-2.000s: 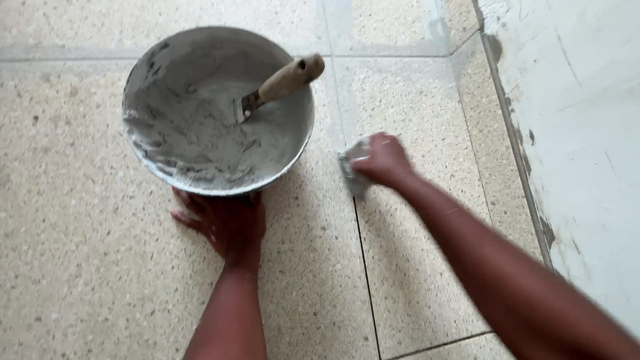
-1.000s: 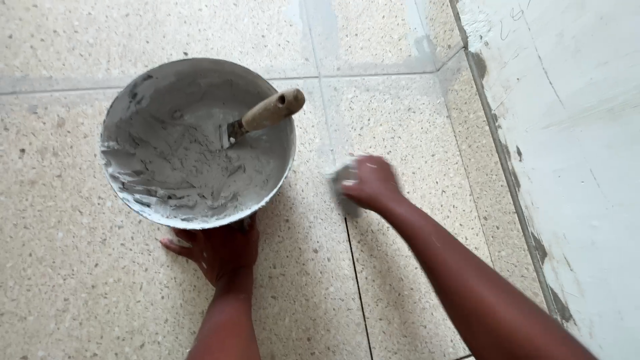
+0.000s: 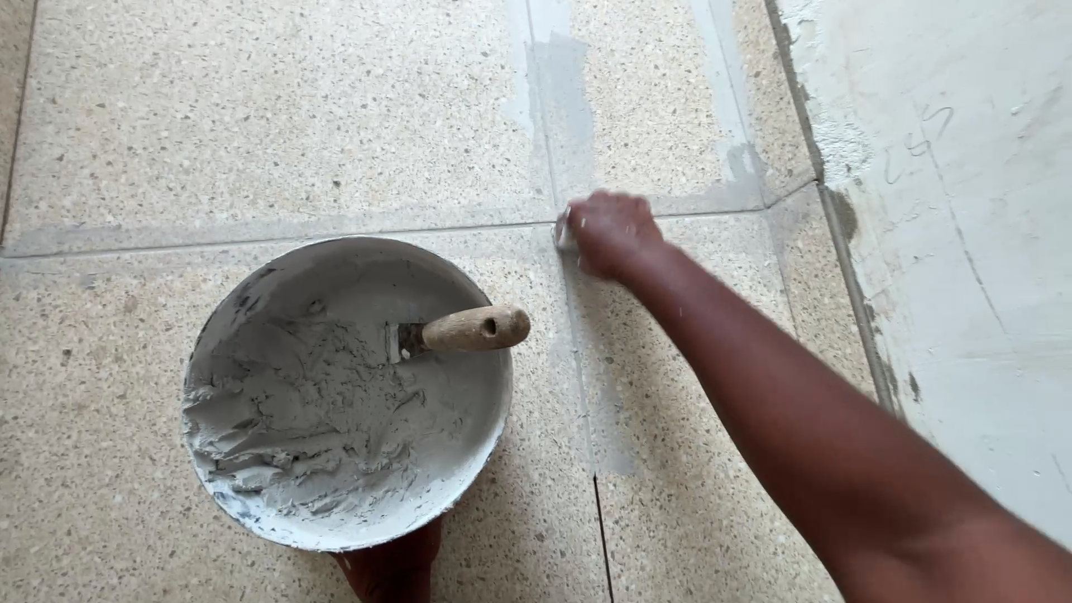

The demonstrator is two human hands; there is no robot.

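Note:
A round metal bowl [image 3: 502, 402] of grey grout [image 3: 327, 419] is at the centre left. A putty knife with a wooden handle [image 3: 477, 327] leans in it, its blade in the grout. Beneath the bowl's near edge is my left hand [image 3: 394, 561], mostly hidden; the bowl rests on it. My right hand [image 3: 610, 234] is closed around a small grout-smeared spreader [image 3: 565, 233], mostly hidden by the fingers, against the joint between the speckled tiles. Fresh grout [image 3: 615, 431] fills the joint below that hand, down to where a dark open gap [image 3: 601, 536] begins.
Speckled terrazzo tiles [image 3: 276, 109] surround the bowl, with grey smears [image 3: 565, 84] along several joints. To the right, a narrow tile border meets a pale plastered surface [image 3: 963, 209] with pencil marks and a rough edge.
My right hand has moved up along the joint to the crossing of the tile lines. Grout now covers part of the joint that was a dark gap. The view has shifted.

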